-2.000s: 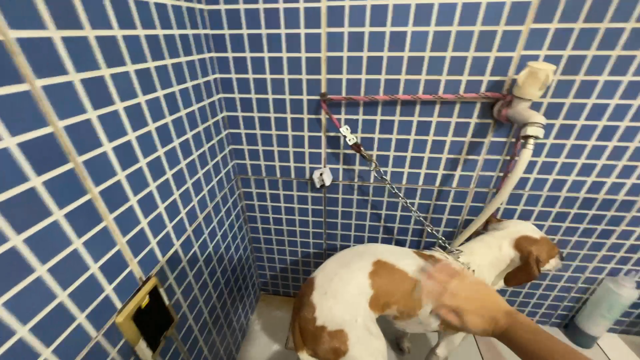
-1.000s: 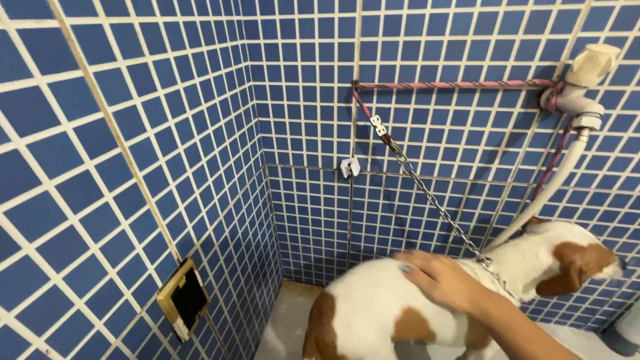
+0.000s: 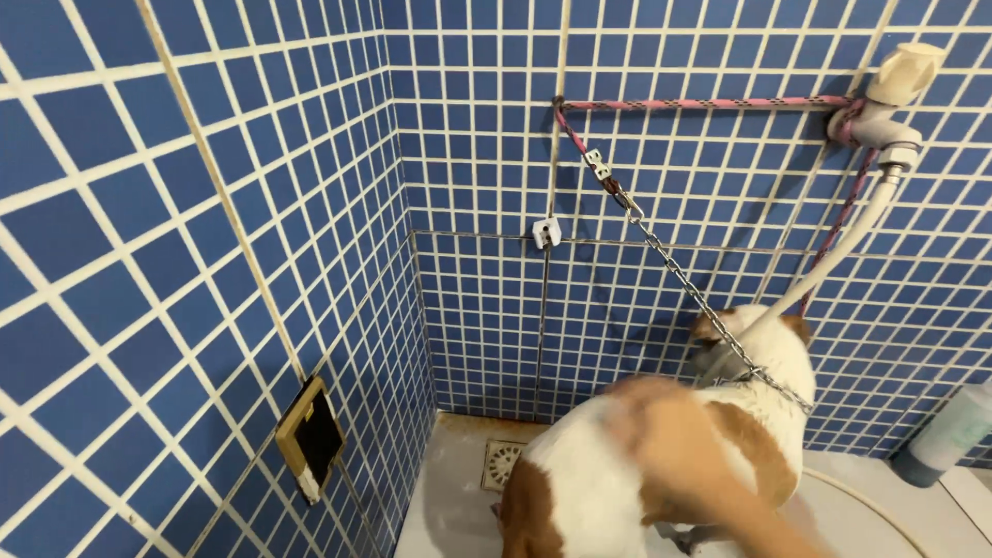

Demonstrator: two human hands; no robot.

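Note:
A white dog with brown patches (image 3: 577, 473) stands on the pale floor, its head turned toward the tiled wall. One of my hands, which looks like my right hand (image 3: 659, 426), lies on the dog's back, blurred, with nothing seen in it. My other hand is out of view. A metal chain (image 3: 682, 275) runs from the dog's neck up to a pink rope (image 3: 697, 103), which is tied to a white tap (image 3: 880, 124). From the tap a white hose (image 3: 841, 244) hangs down past the dog's head.
A floor drain (image 3: 504, 463) lies in the corner beside the dog. On the left wall is a gold-framed opening (image 3: 311, 439), and a small white fitting (image 3: 546, 232) is on the back wall. A bottle (image 3: 942, 438) stands at the right on the floor.
The dog has turned its head from the right toward the wall. My hand has stayed at the dog's back, shifting along it. More of the floor and the drain now shows.

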